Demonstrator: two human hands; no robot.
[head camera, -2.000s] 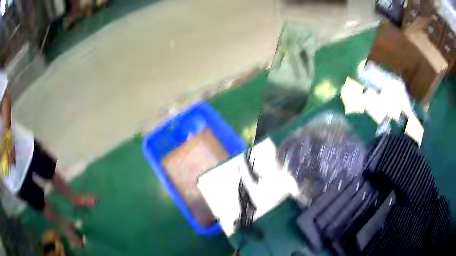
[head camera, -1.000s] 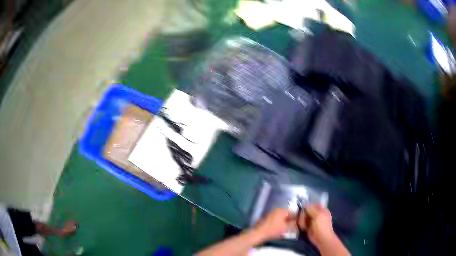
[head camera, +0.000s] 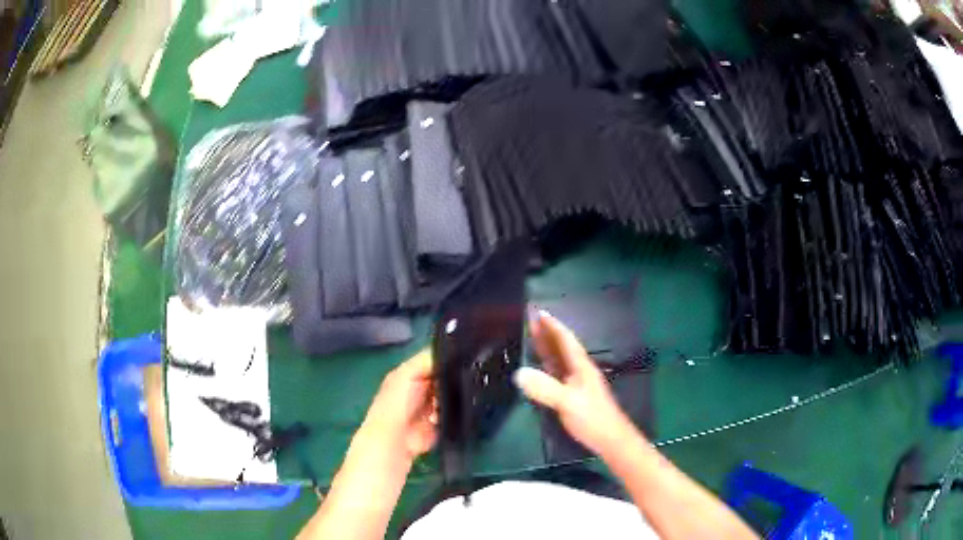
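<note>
My left hand (head camera: 410, 406) grips the left edge of a dark panel (head camera: 480, 364), held tilted above the bench in front of me. My right hand (head camera: 560, 382) is at the panel's right side, thumb and fingers apart; whether it touches the panel is unclear. Another dark flat panel (head camera: 597, 316) lies on the green mat behind my right hand. Black panels (head camera: 570, 148) stand overlapped in fanned rows beyond. The held panel is blurred, with small light spots on its face.
A clear plastic bag (head camera: 245, 211) lies left of the panels. A white sheet (head camera: 222, 396) with black cables (head camera: 238, 413) lies at the bench's left edge. A blue crate (head camera: 132, 422) is beyond that edge. Another blue object (head camera: 787, 504) is at lower right.
The view has swung so the bench faces me squarely. My hands were close together over a shiny, light-marked piece; now they are apart, with a dark panel raised at my left hand.
</note>
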